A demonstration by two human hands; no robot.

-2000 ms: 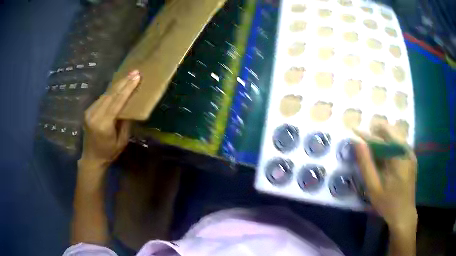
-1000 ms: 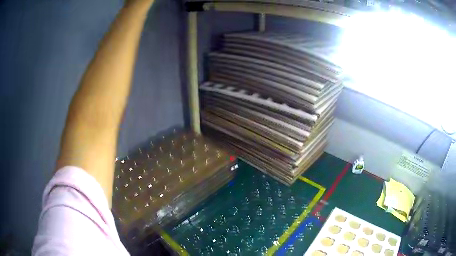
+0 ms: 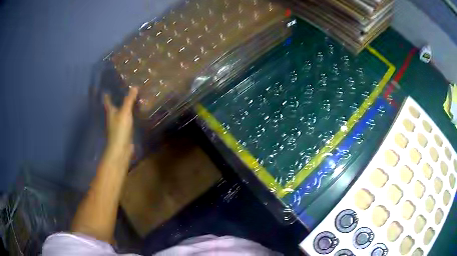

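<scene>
My left hand (image 3: 119, 120) is at the near left corner of a stack of clear blister trays (image 3: 175, 45) with brown board under the pockets. Its fingers are spread and it holds nothing that I can see; blur hides whether it touches the stack. A clear blister tray (image 3: 300, 110) lies flat on the green mat. The white foam tray (image 3: 368, 175) lies at the right, with round speaker drivers (image 3: 346, 220) in its near-left cutouts and tan showing in the other cutouts. My right hand is not in view.
Stacked boards (image 3: 361, 25) stand at the back. A small white bottle (image 3: 425, 53) and a yellow item (image 3: 450, 102) are at the right. A brown box or board (image 3: 168, 190) is below the bench edge. Clear plastic (image 3: 35, 215) is at the lower left.
The view has swung down again from the board stack. My left hand has come down from its raised position; the cardboard sheet it held two seconds ago is gone from it. My right hand has left view.
</scene>
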